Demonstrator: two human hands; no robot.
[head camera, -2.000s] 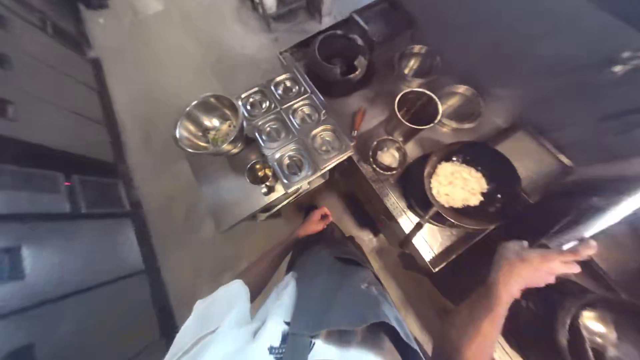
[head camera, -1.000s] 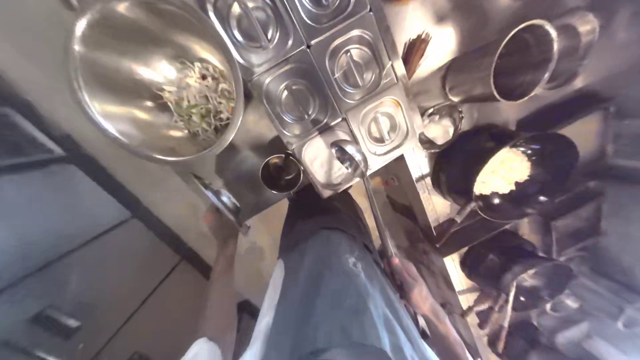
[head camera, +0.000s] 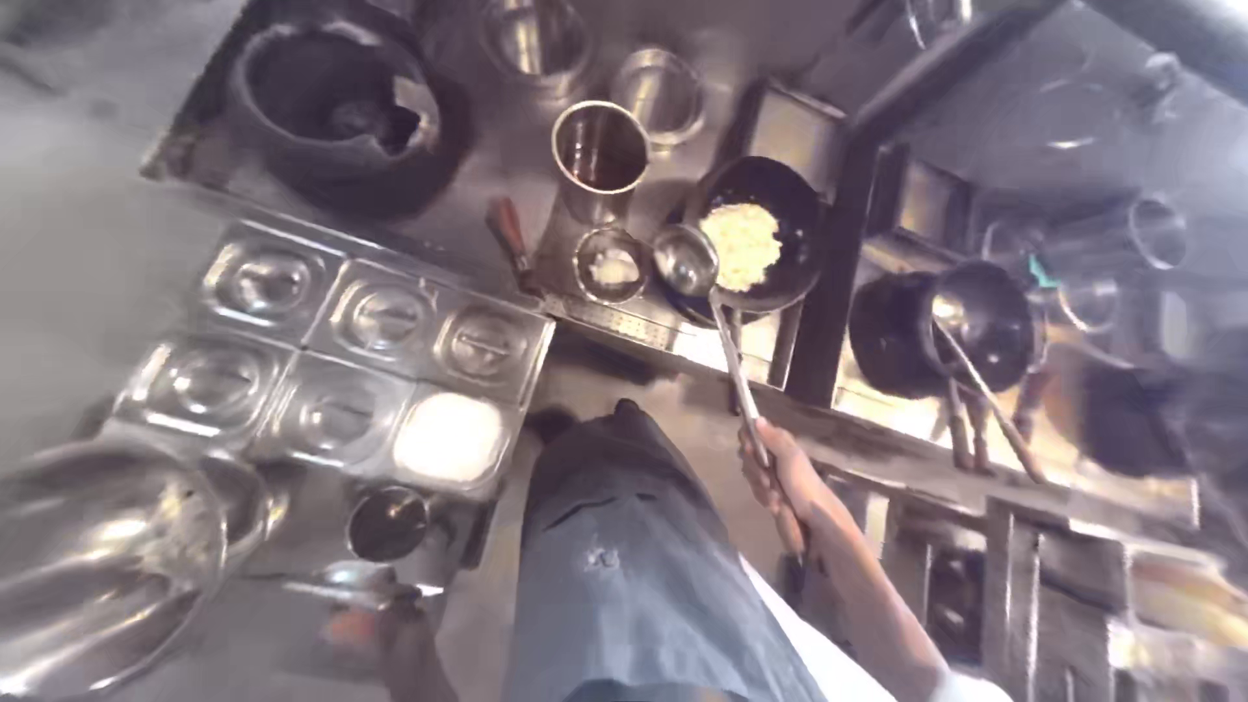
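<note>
My right hand (head camera: 775, 468) is closed round the handle of a long metal ladle (head camera: 686, 261). The ladle's bowl hangs at the left rim of a black wok (head camera: 804, 234), beside a pale, grain-like food (head camera: 743, 246). At the lower left my left hand (head camera: 366, 629) is blurred and holds what looks like a metal lid (head camera: 366, 583), near a small dark cup (head camera: 388, 524). One square metal container (head camera: 450, 438) stands uncovered with white contents. Lidded containers (head camera: 385, 317) adjoin it. A small bowl (head camera: 610, 265) with white contents sits left of the ladle.
A large steel bowl (head camera: 97, 565) is at the lower left. A dark pot (head camera: 336, 107) stands at the upper left, and a tall metal container (head camera: 601, 151) behind the small bowl. A brush-like tool (head camera: 507, 229) lies on the counter. A second wok (head camera: 985, 322) stands right.
The ladle has moved from the uncovered container to the wok's rim in my right hand. The view has swung toward the stove. Two seconds ago that container was lidded and my hands held no ladle or lid.
</note>
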